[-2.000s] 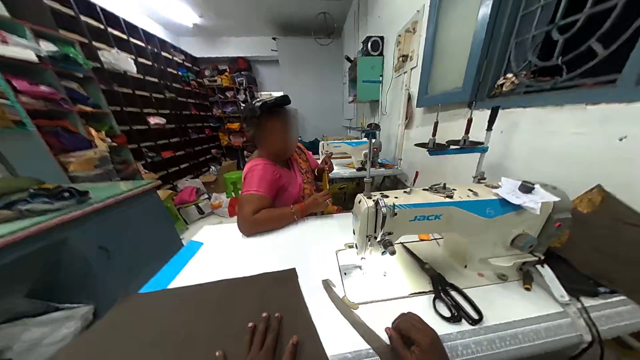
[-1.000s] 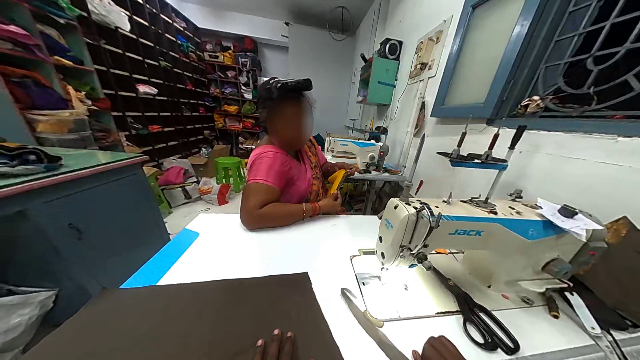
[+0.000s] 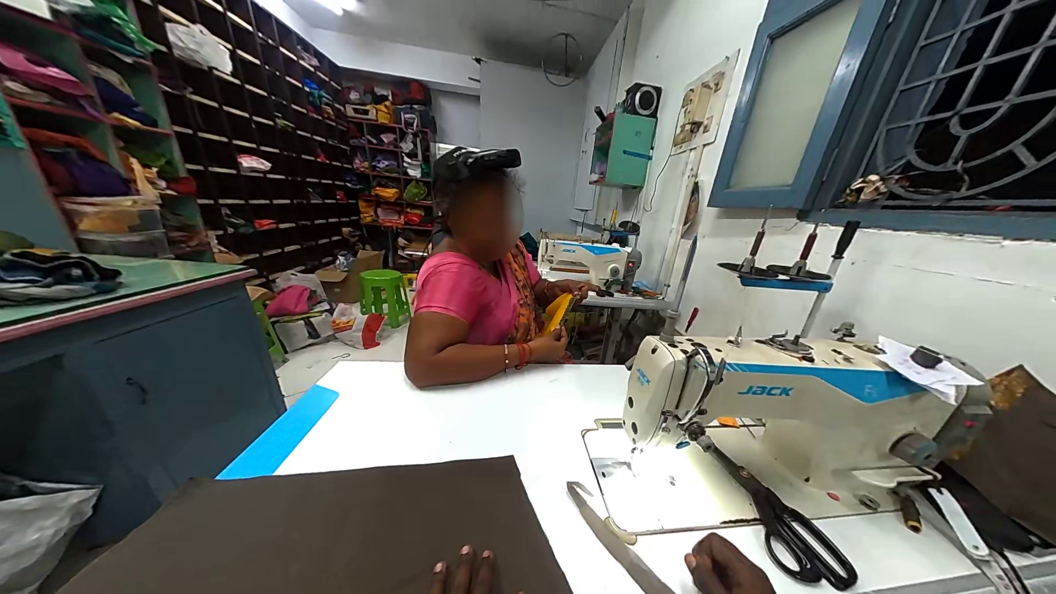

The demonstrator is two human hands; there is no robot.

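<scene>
My left hand (image 3: 464, 571) rests flat, fingers apart, on a dark brown piece of fabric (image 3: 346, 524) spread over the white table. Curled on the tabletop at the bottom right is my right hand (image 3: 724, 566); whether it holds anything is not visible. Between the hands lies a narrow grey-brown fabric strip (image 3: 612, 540), its upper end beside the metal bed plate of a Jack sewing machine (image 3: 792, 412). Black-handled scissors (image 3: 784, 520) lie across the machine bed, handles toward me, just right of my right hand.
Across the white table (image 3: 445, 421) a person (image 3: 470, 297) in pink holds a yellow item. A thread stand (image 3: 784, 280) rises behind the machine. Papers (image 3: 928, 363) lie on the machine. At left is a blue cabinet (image 3: 165, 396); a second sewing machine (image 3: 582, 260) stands farther back.
The view has shifted somewhat. My right hand, earlier at the lower end of the fabric strip, is now a little to its right.
</scene>
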